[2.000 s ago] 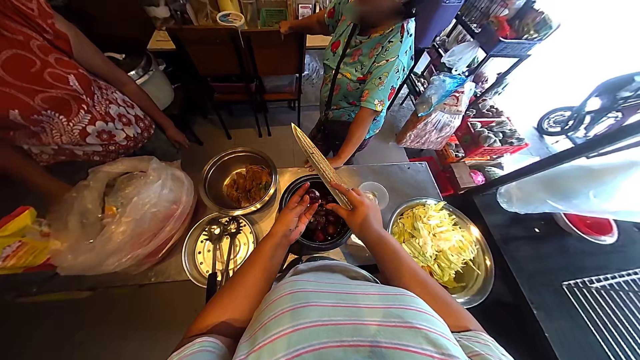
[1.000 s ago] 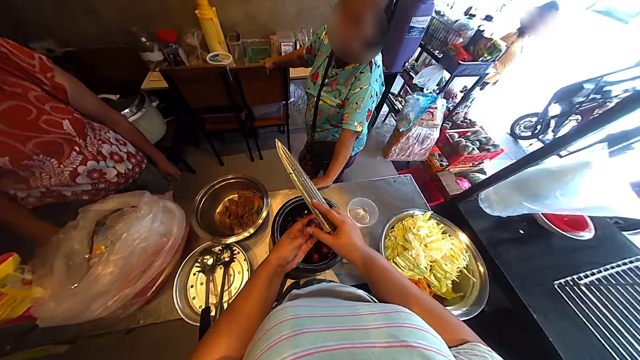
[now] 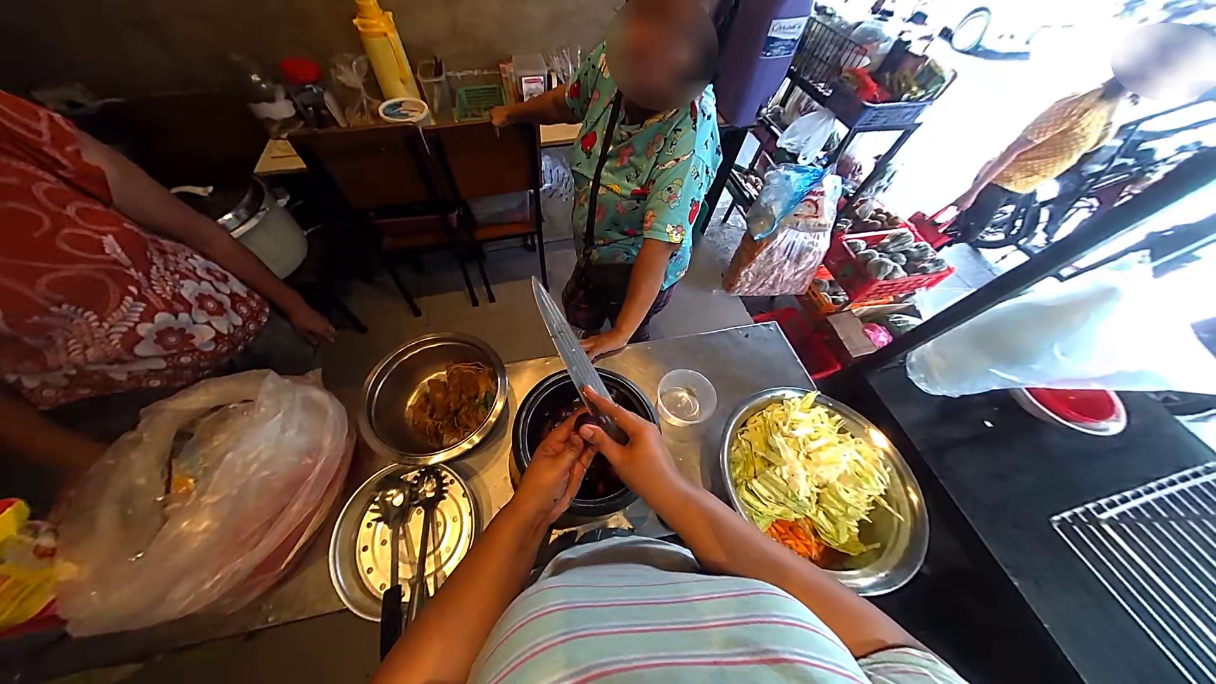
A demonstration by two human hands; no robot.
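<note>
A large kitchen knife (image 3: 567, 340) is in my right hand (image 3: 638, 446), its blade pointing up and away over a dark round pot (image 3: 532, 418). My left hand (image 3: 554, 465) meets the right one at the fingertips above the pot, pinching something small and dark that I cannot make out. Dark reddish pieces lie inside the pot, partly hidden by my hands. Left of it stands a steel bowl (image 3: 380, 375) with brown noodle-like food (image 3: 454, 404). To the right, a wide steel bowl (image 3: 910, 541) holds shredded cabbage (image 3: 807, 465) and shredded carrot (image 3: 796, 539).
A clear plastic cup (image 3: 686, 397) stands between pot and cabbage bowl. Two black-handled utensils (image 3: 408, 532) lie on a perforated steel tray (image 3: 456, 546). A large plastic bag (image 3: 209, 494) is at left. One person rests a hand (image 3: 605, 342) on the table's far edge; another person stands at left.
My hands have drawn together over the pot; two seconds ago the left hand was spread apart. The knife has stayed in my right hand. Outside, a person in yellow has come further into view.
</note>
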